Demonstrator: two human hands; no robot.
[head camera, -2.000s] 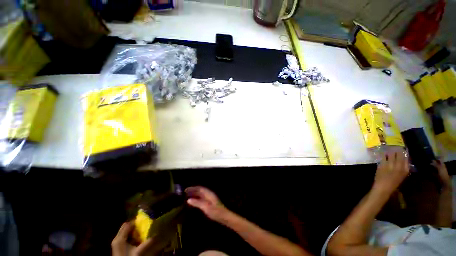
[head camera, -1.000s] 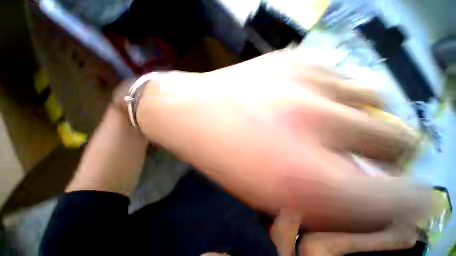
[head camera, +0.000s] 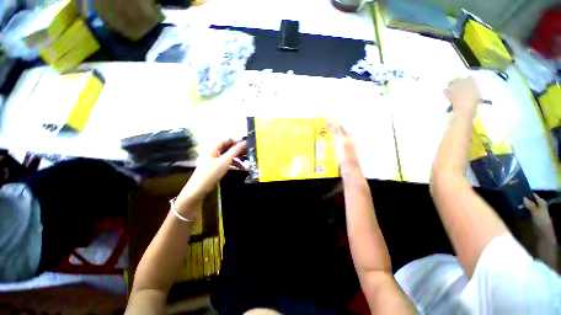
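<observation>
A yellow printed outer box (head camera: 292, 147) with a black end lies flat at the table's front edge, straight ahead, with shiny clear wrap bunched at its left end. My left hand (head camera: 222, 161) is at that left end, fingers on the wrap and black edge. My right hand (head camera: 342, 146) rests against the box's right end with the fingers extended. A black wrapped box (head camera: 160, 147) lies on the table to the left of my left hand.
Small silver-white accessories (head camera: 224, 61) are heaped behind the box. A smartphone (head camera: 289, 35) lies on the black mat (head camera: 326, 54). A brown carton (head camera: 144, 215) with yellow boxes stands below the table edge. At the right, a person's hand (head camera: 462, 93) is over another yellow box (head camera: 489, 144).
The view has swung back to the table from the blurred close view of a hand. Both my hands are now at a wrapped yellow box, and a black wrapped box lies at the left.
</observation>
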